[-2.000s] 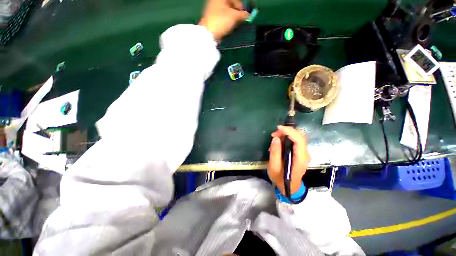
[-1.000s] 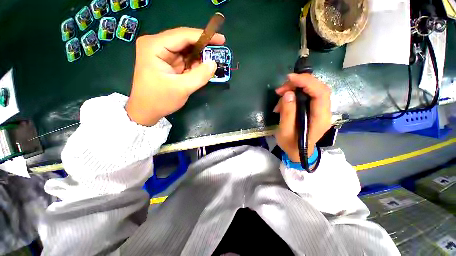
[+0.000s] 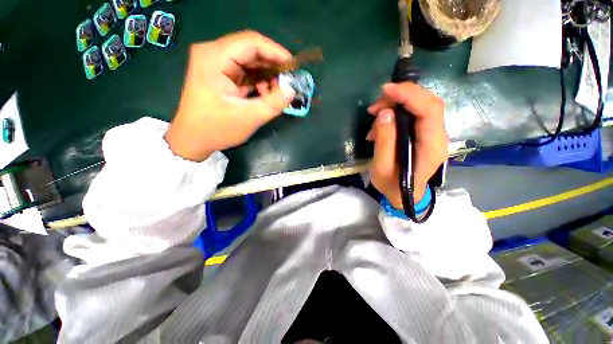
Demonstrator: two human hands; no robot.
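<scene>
My left hand (image 3: 228, 97) holds a small circuit board (image 3: 298, 94) between thumb and fingers. The board has a pale blue rim and is blurred. Brown tweezers (image 3: 300, 60) are in the same hand, their end above the board, also blurred. My right hand (image 3: 413, 138), with a blue wrist strap (image 3: 406, 204), grips the black handle of a soldering iron (image 3: 405, 114). The iron's metal shaft points away from me, beside the tip-cleaning pot (image 3: 464, 15); its tip is cut off by the top edge.
Several circuit boards (image 3: 135, 31) lie in rows on the green mat at upper left. White paper (image 3: 516, 37) lies right of the pot, with black cords (image 3: 564, 101) beyond it. A solder reel stand (image 3: 30, 186) is at left. Wrapped cartons (image 3: 551, 282) are at lower right.
Since two seconds ago, my left hand has come back from the far side with a board. In the last second, the tweezers have tilted lower over the board. The right hand still grips the iron.
</scene>
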